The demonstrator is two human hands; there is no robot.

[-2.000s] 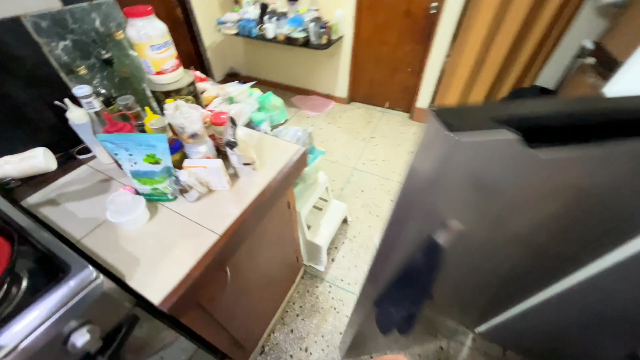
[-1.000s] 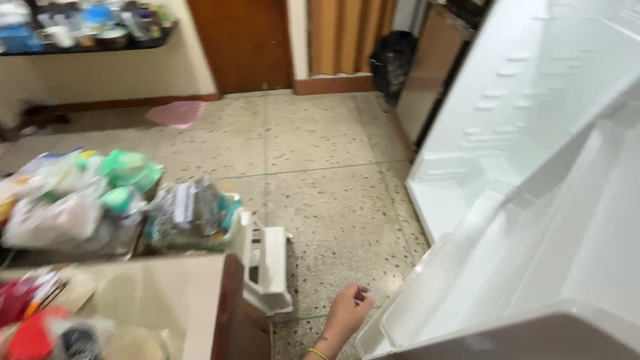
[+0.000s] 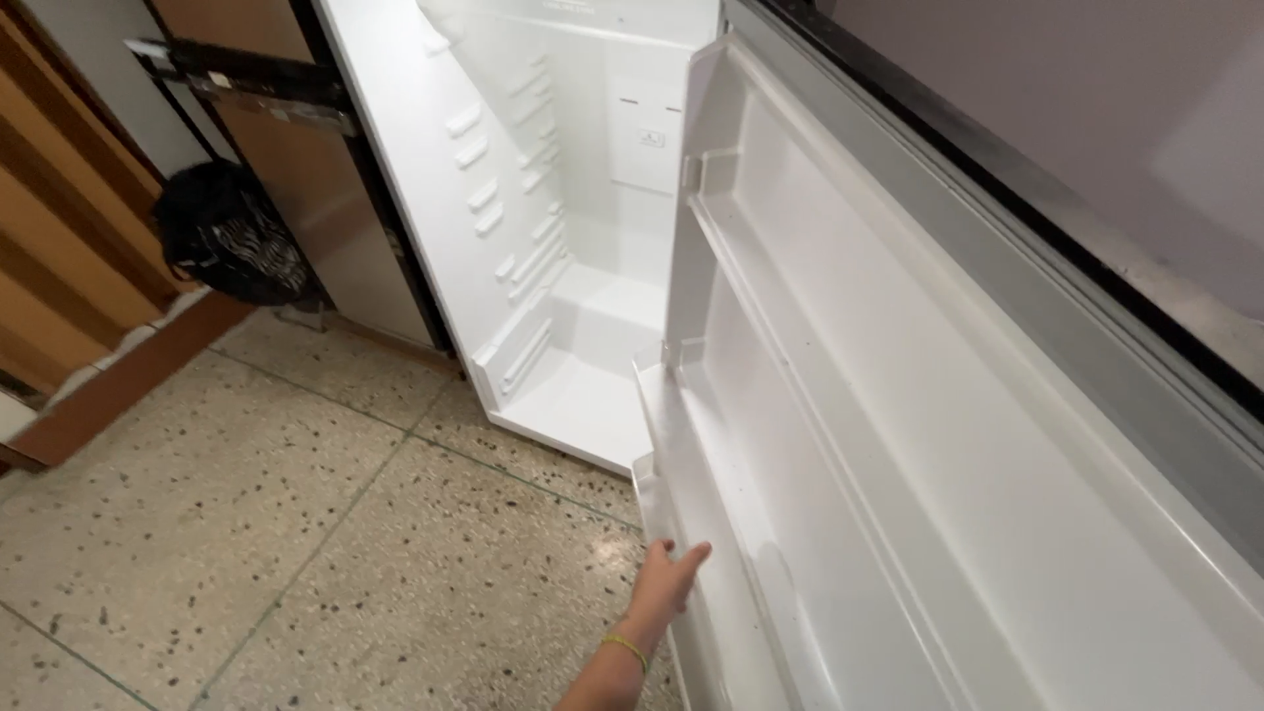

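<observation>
One bare hand shows, low in the view right of the middle, its forearm coming up from the bottom edge with a yellow-green band at the wrist. I take it for my left hand (image 3: 670, 578). Thumb and fingers are apart and nothing is held. It is close to the lower shelf of a refrigerator door (image 3: 711, 553); whether it touches the shelf I cannot tell. The door stands wide, its white inner side toward me. Behind it the refrigerator compartment (image 3: 602, 296) shows bare ribbed walls and a white bottom. My right hand is out of view.
A second cabinet or refrigerator with a brown front (image 3: 326, 197) stands at the left, a black bag (image 3: 232, 237) hanging beside it. Further left are an orange-brown curtain (image 3: 69, 227) and a reddish-brown floor sill (image 3: 128, 380). Speckled tile floor (image 3: 395, 573) lies before the refrigerator.
The view has swung right, from the counter to the refrigerator. Two seconds ago a dark door exterior showed; now its white inside does. The hand, seen one second ago by the door, is still near it.
</observation>
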